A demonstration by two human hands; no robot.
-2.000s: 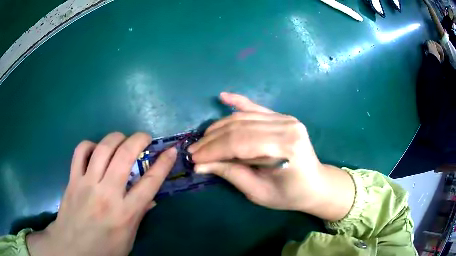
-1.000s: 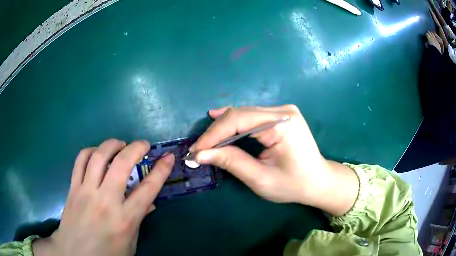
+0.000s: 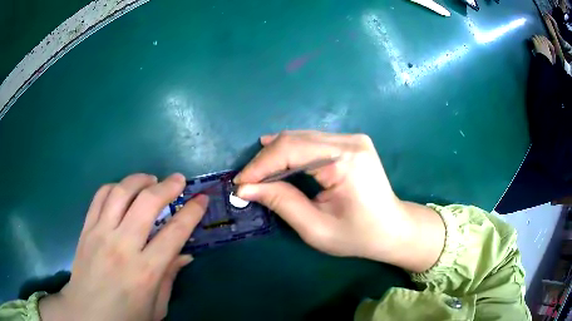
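Observation:
A dark blue-black phone housing point(image 3: 216, 231) lies open side up on the green bench. My left hand point(image 3: 128, 235) rests over its left end, the index fingertip inside the housing; it holds the housing down. My right hand point(image 3: 332, 194) pinches thin grey metal tweezers point(image 3: 301, 169) like a pen, their tip at the upper edge of a round white disc point(image 3: 239, 200) in the right part of the housing. Thin red wire shows left of the disc. A small yellow-gold strip point(image 3: 218, 224) lies mid-housing. A blue strip and white part are mostly hidden under my left fingers.
The glossy green bench point(image 3: 251, 81) has a curved pale speckled border point(image 3: 56, 53) at upper left. A white pointed stick point(image 3: 433, 7) and a dark pointed tool point(image 3: 471, 4) lie at the top right edge. Another person's hand point(image 3: 543, 47) and dark sleeve are at far right.
The right fingers and tweezers have shifted off the disc, which now shows more fully. My left index fingertip has drawn back a little to the left, uncovering more of the housing.

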